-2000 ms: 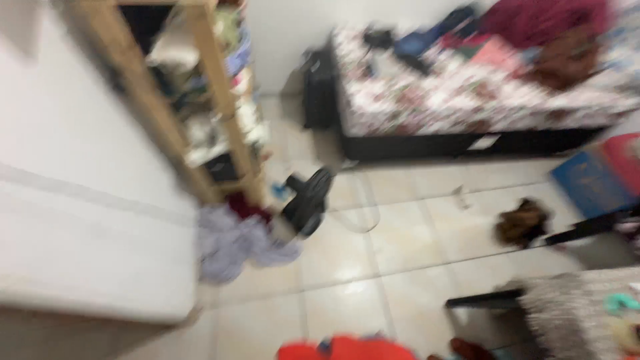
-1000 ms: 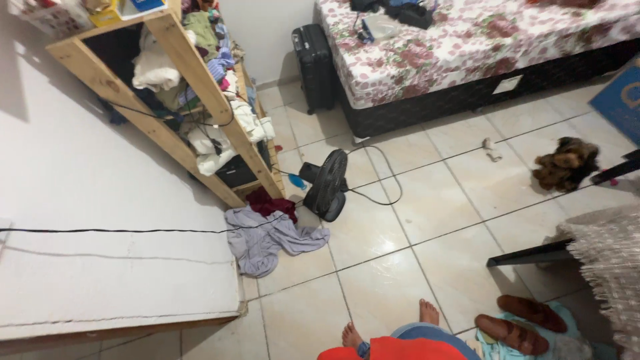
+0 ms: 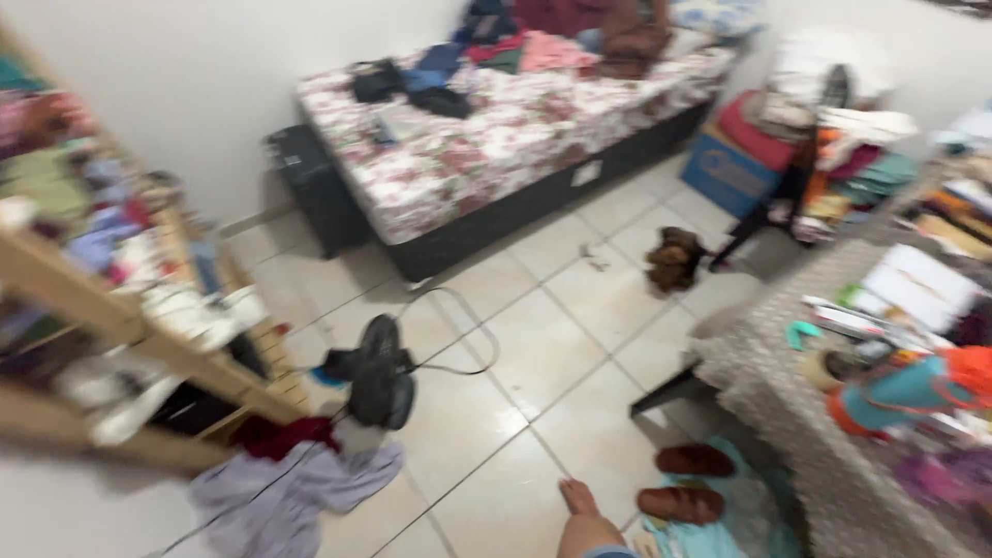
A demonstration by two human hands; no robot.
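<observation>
Neither my left hand nor my right hand shows in the head view. My bare foot (image 3: 580, 496) and lower leg are at the bottom, on the tiled floor. Right of the foot, brown sandals (image 3: 682, 505) lie on a light turquoise cloth (image 3: 709, 542). A black fan (image 3: 380, 372) stands on the floor left of centre, its cable looped beside it. Below the fan lie a lilac cloth (image 3: 271, 496) and a dark red cloth (image 3: 287, 435). The picture is blurred.
A wooden shelf (image 3: 178, 364) full of clothes is at left. Behind are a bed (image 3: 480, 163) with clothes on it and a black suitcase (image 3: 314, 186). At right, a cluttered table (image 3: 763, 372) has a cloth cover; a blue box (image 3: 725, 174) and a brown furry thing (image 3: 674, 262) lie beyond.
The view has swung right, bringing more of the bed and the cluttered table into sight. The blue rounded thing by my feet one second ago is mostly out of view.
</observation>
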